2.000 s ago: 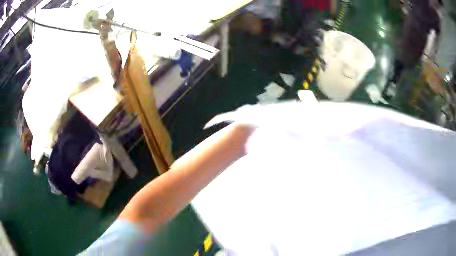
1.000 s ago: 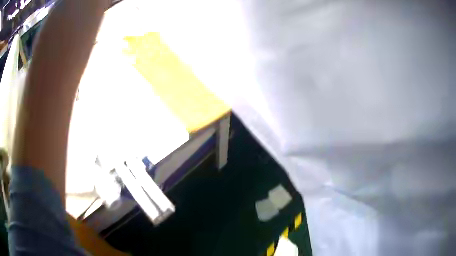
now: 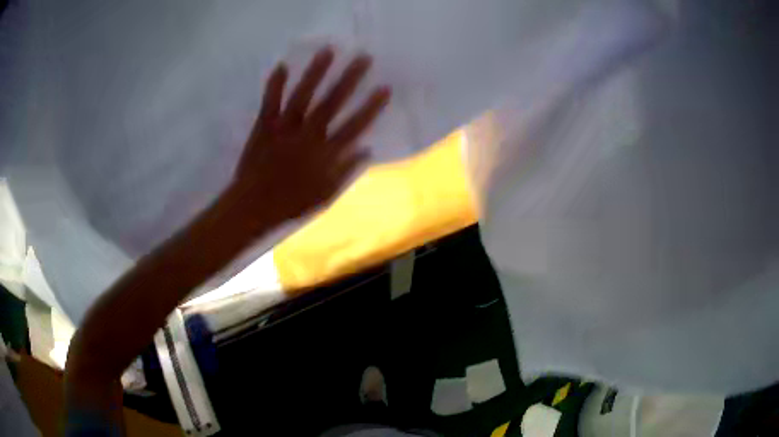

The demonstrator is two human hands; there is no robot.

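A very large thin pattern sheet [image 3: 598,247] fills the top and right of the view, greyish and slightly creased, spread over the table and hanging down at the right. My left hand [image 3: 299,154] comes in from the lower left, fingers spread, against the sheet; it grips nothing. My right hand is not seen; the sheet may hide it. An orange-yellow card [image 3: 384,218] shows on the table edge below the sheet.
A white-silver bar [image 3: 184,375] sticks out at the lower left beside dark blue fabric [image 3: 202,341]. White paper pieces [image 3: 485,381] lie on the dark floor near yellow-black striping. A white bin [image 3: 658,416] stands at the lower right. A shoe [image 3: 372,386] shows at the bottom.
The sheet has spread leftward across the top of the view. My left hand, out of view a second ago with only the arm showing, is now visible against it. The view has shifted.
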